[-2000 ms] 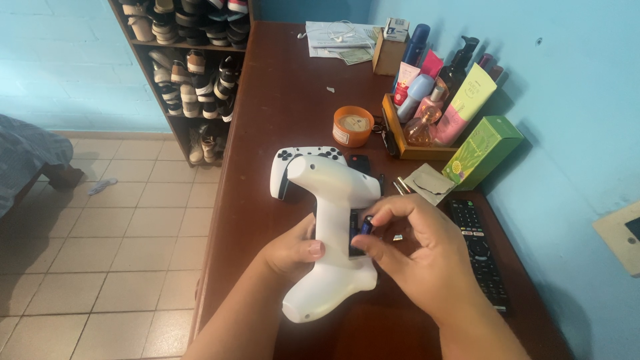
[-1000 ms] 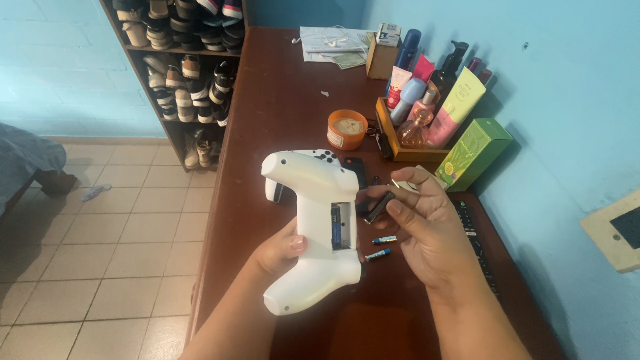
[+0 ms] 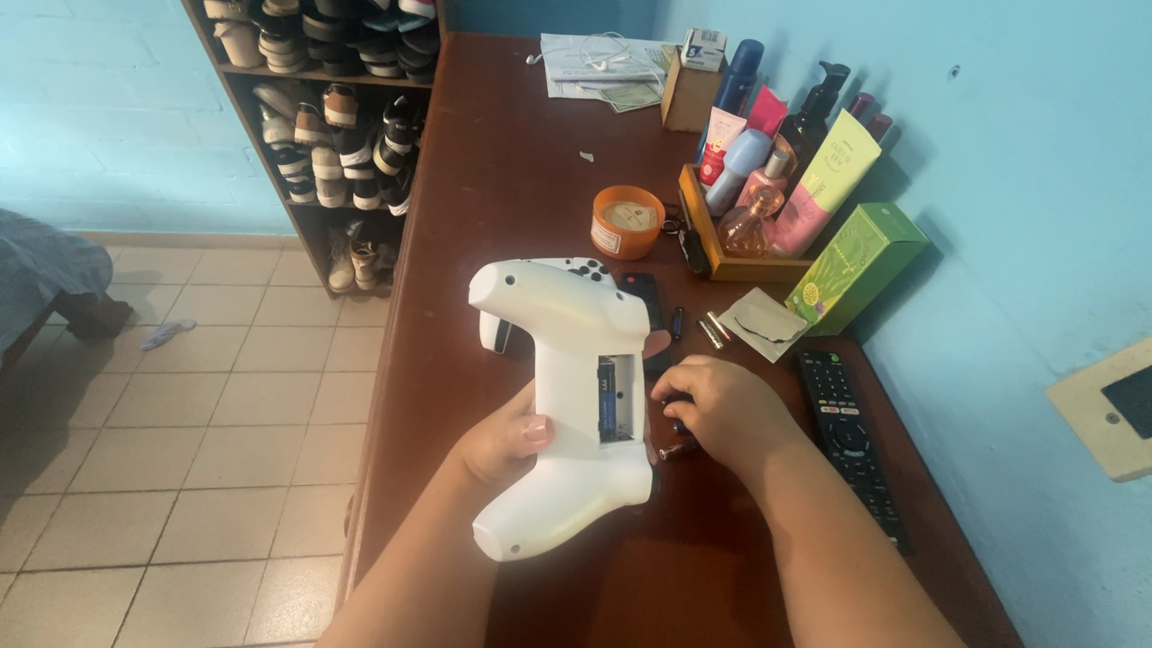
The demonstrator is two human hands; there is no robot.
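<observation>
My left hand [image 3: 506, 441] holds a white game controller [image 3: 576, 360], its back facing up and its battery compartment uncovered. One blue AAA battery [image 3: 607, 400] lies along the left side of that compartment. Just right of the controller, my right hand [image 3: 711, 405] is low over the table with fingers bent; dark battery-like pieces show at its fingertips, and whether it grips one cannot be told. A loose battery [image 3: 678, 448] lies below those fingers. Partly hidden behind the held controller is a second white controller [image 3: 490, 328].
Several batteries [image 3: 711, 331] lie beside an opened packet [image 3: 763, 324]. A black remote [image 3: 849, 436] rests at the right near the wall. Farther back are an orange candle [image 3: 627, 222], a green box [image 3: 855, 270], a wooden tray of bottles [image 3: 765, 268] and papers with earphones [image 3: 594, 67].
My right hand has come down to the table beside the controller. A dark piece held up in its fingers one second ago is no longer plainly visible. My left hand still holds the controller.
</observation>
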